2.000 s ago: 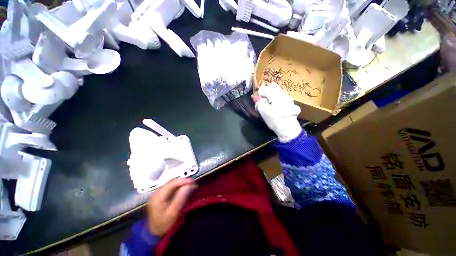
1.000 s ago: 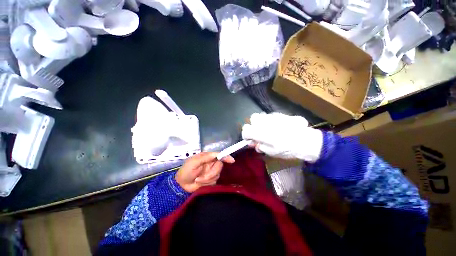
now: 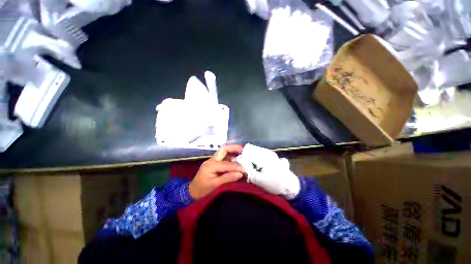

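Observation:
My bare left hand (image 3: 218, 174) and my white-gloved right hand (image 3: 269, 171) meet in front of my chest, just off the bench edge. A bit of a white rod antenna (image 3: 227, 151) shows at my left fingers; the rest is hidden by the hands. A small dark bit shows on the glove. I cannot tell exactly what the right fingers grip. A white camera housing (image 3: 178, 124) lies on the dark bench near its edge, just beyond my left hand, with a white stick (image 3: 210, 85) pointing up and away from it.
A clear antenna bag (image 3: 297, 44) with black leads (image 3: 304, 111) lies at the back right, beside an open brown tray (image 3: 395, 93) with tiny dark bits. White housings (image 3: 41, 93) are piled at left and at the far right. A large carton (image 3: 413, 216) stands lower right.
The right hand came from the tray to the left hand, where a white antenna was seen between them one second ago. Now the hands are closed together. The view has shifted.

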